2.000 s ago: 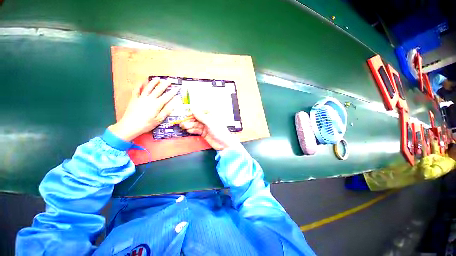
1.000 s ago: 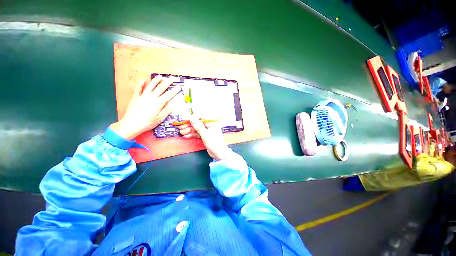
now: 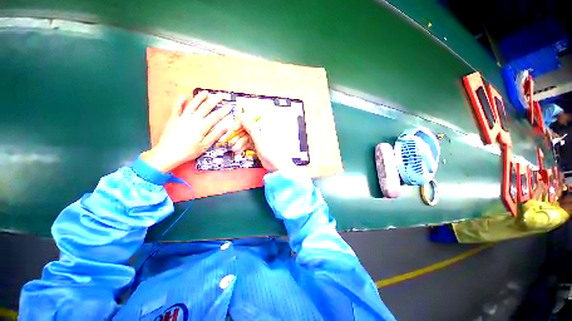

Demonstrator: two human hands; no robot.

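The open-backed tablet (image 3: 305, 131) lies on the orange foam pad (image 3: 169, 75), its dark circuit board (image 3: 216, 159) at the left end and the pale battery (image 3: 283, 122) at the right. My left hand (image 3: 191, 128) lies spread over the tablet's left end, fingers slightly apart, with nothing seen in it. My right hand (image 3: 260, 141) holds a thin orange stick (image 3: 232, 136) near the line between board and battery. The stick's tip is hidden near my left fingertips. A blue band (image 3: 151, 172) is around my left wrist.
On the green bench (image 3: 351, 150) to the right are a light blue fan (image 3: 415, 155), a pinkish oblong case (image 3: 387, 170) and a tan ring (image 3: 430, 192). Farther right are several red-orange trays (image 3: 480, 106) with dark units. A person in a yellow smock (image 3: 502, 227) is at the bench edge.
My right hand has moved up the tablet and closer to my left fingers, with the orange stick still in it. The pad and tablet appear slightly farther right in view.
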